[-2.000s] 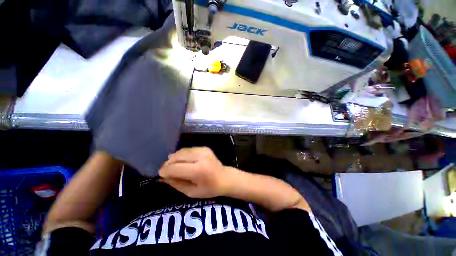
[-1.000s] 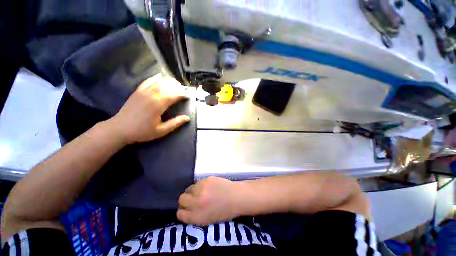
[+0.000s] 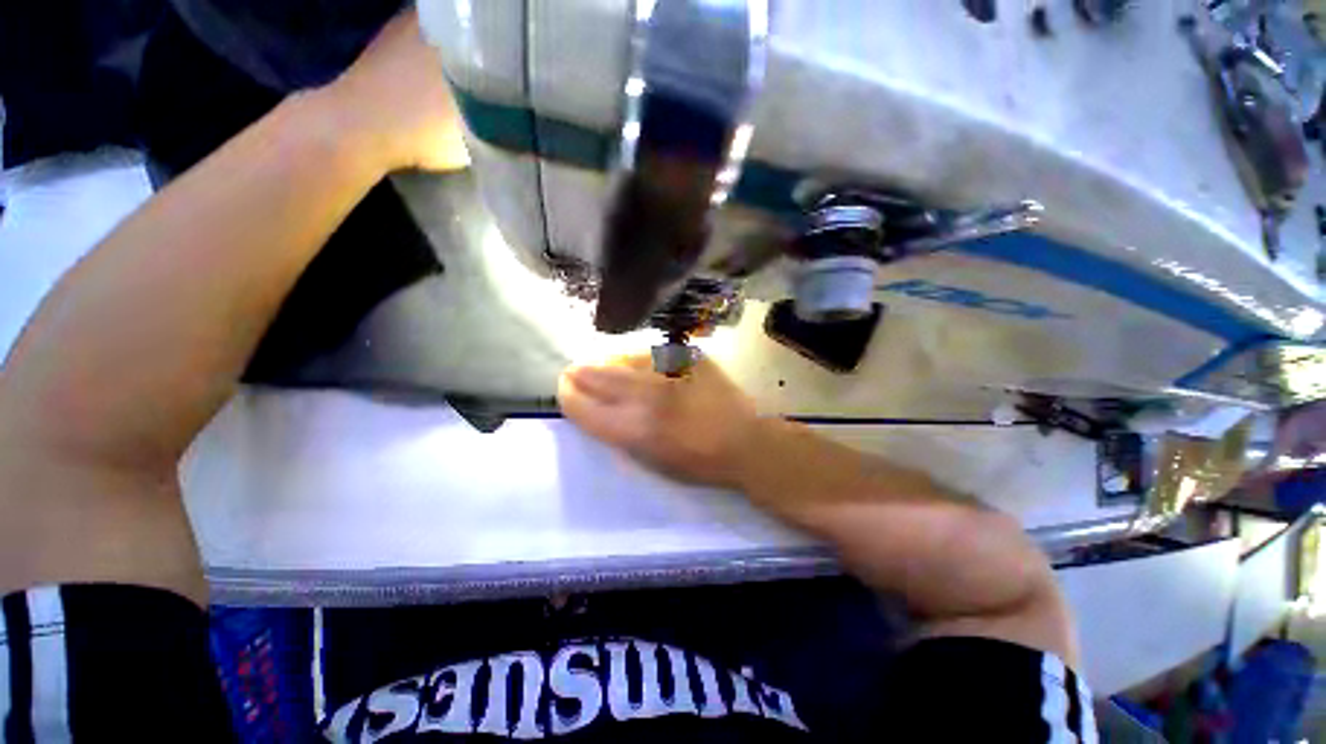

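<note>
A grey fabric panel [image 3: 480, 327] lies flat on the machine bed, its right part under the white machine head [image 3: 931, 131] beside the bright lamp. Black fabric [image 3: 349, 284] lies to its left. My left hand [image 3: 415, 109] is at the far left side of the head, over the fabric; its fingers are hidden behind the head. My right hand [image 3: 662, 414] is low on the bed, just in front of the presser foot area, thumb tip near the fabric's right end. Its other fingers are hidden, so its grip cannot be told. The needle is hidden by glare and metal parts.
A black phone-like rectangle [image 3: 826, 337] lies on the bed behind a metal knob. Dark snips [image 3: 1054, 414] lie at the right, near a shiny brownish lump [image 3: 1195, 472]. The ridged table edge [image 3: 582, 581] runs in front. A blue basket [image 3: 255, 672] is at lower left.
The view has moved closer to the machine. My left hand has gone from the fabric beside the needle to farther back. My right hand has moved from the front edge up towards the needle; the fabric has moved back.
</note>
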